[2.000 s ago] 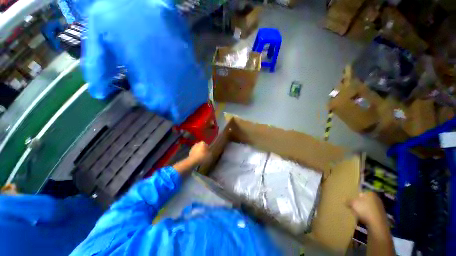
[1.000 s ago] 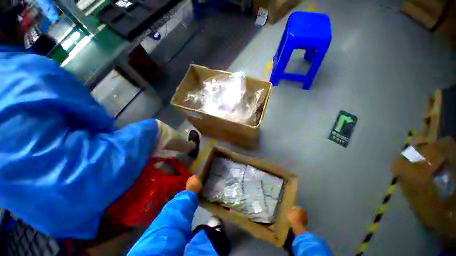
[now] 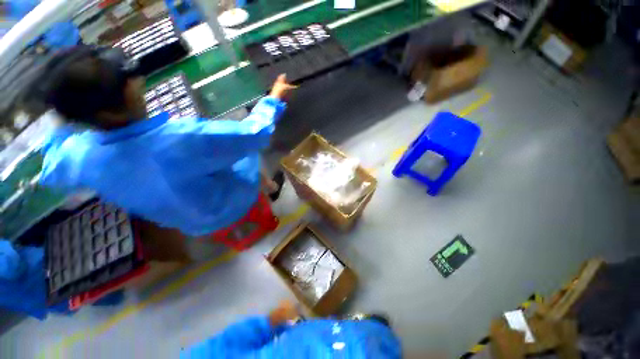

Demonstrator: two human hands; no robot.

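Observation:
An open brown carton (image 3: 341, 293) stands low in front of me at the lower middle, on or close to the floor. Shiny silvery-grey bagged parts (image 3: 309, 265) lie inside it. My left hand (image 3: 283, 313) is small and blurred at the carton's near left side; whether it touches the carton is unclear. My right hand is not in view. A taller open waste carton (image 3: 324, 200) full of clear crinkled bags stands just beyond the first carton.
A person in a blue smock (image 3: 175, 168) sits on a red stool (image 3: 245, 228) at the green conveyor (image 3: 379, 31), one arm stretched out. A blue stool (image 3: 442, 147) stands right of the waste carton. Black trays (image 3: 91, 249) are stacked at left. More cartons (image 3: 502, 340) lie lower right.
The carton is lower and farther from me. My right hand has left the frame; my left hand shows near the carton's near side. The view has swung, showing more conveyor.

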